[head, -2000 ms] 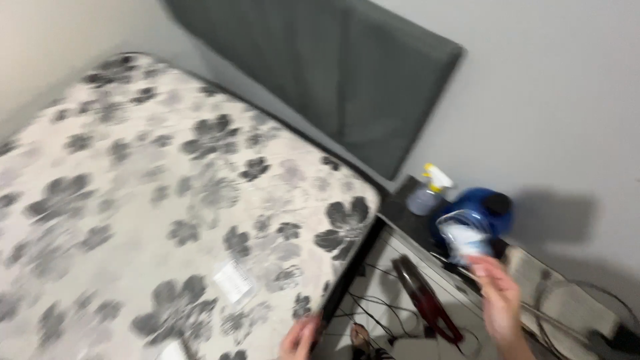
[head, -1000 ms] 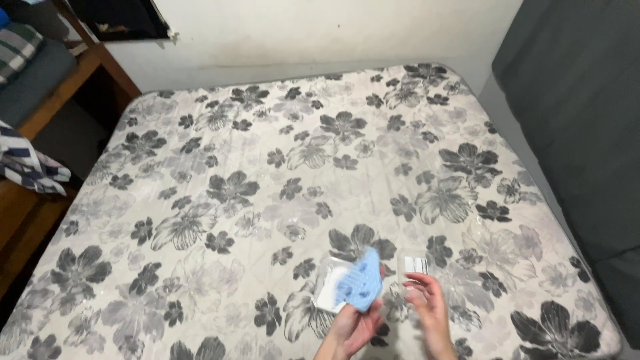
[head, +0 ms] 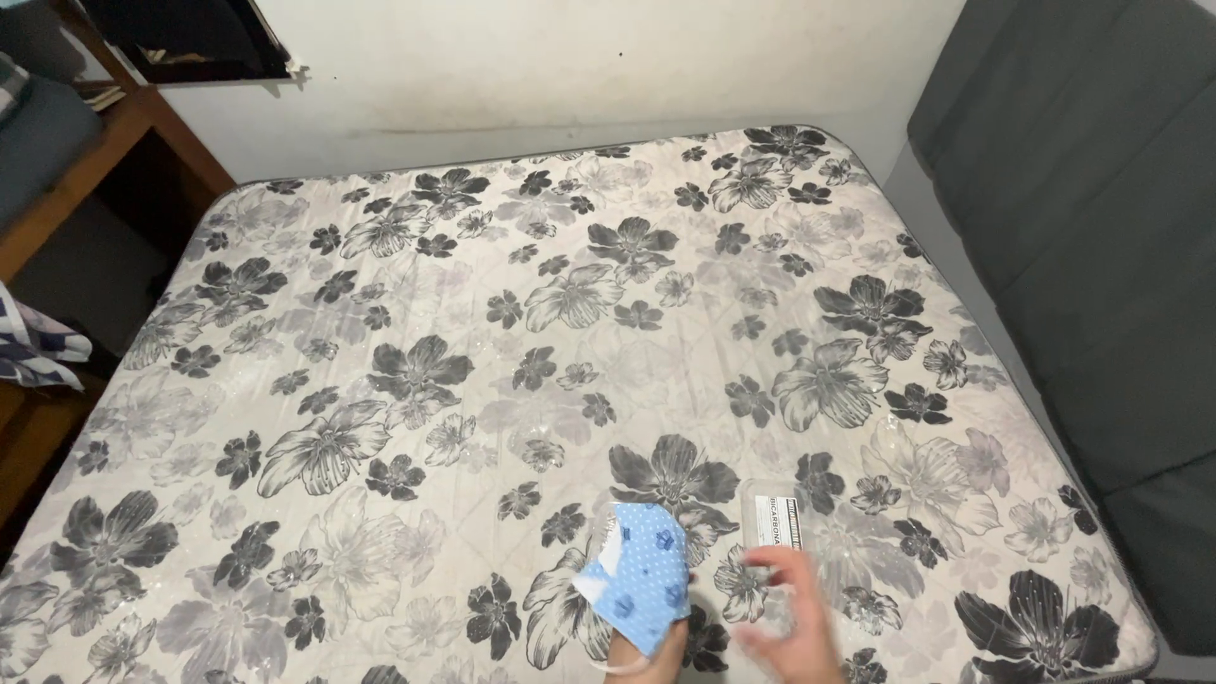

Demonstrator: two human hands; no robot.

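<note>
My left hand holds a light blue cloth with white dots and darker blue prints, low in the centre of the view; the cloth hides most of the fingers. Partly behind the cloth, the rim of a clear plastic container shows on the mattress. To the right, my right hand is blurred, its thumb and fingers apart with nothing between them. Just beyond its fingertips lies a clear plastic lid with a white label that bears writing. All this is over a floral-print mattress.
A dark grey padded headboard stands along the right. The wall is behind the mattress. At the left are a wooden shelf unit with folded fabric on it and a checked cloth hanging lower down.
Two seconds ago my right hand was beside the headboard, near a blue jug and a spray bottle, holding something pale. The view has since swung to the mattress. The blue cloth stays in my left hand.
</note>
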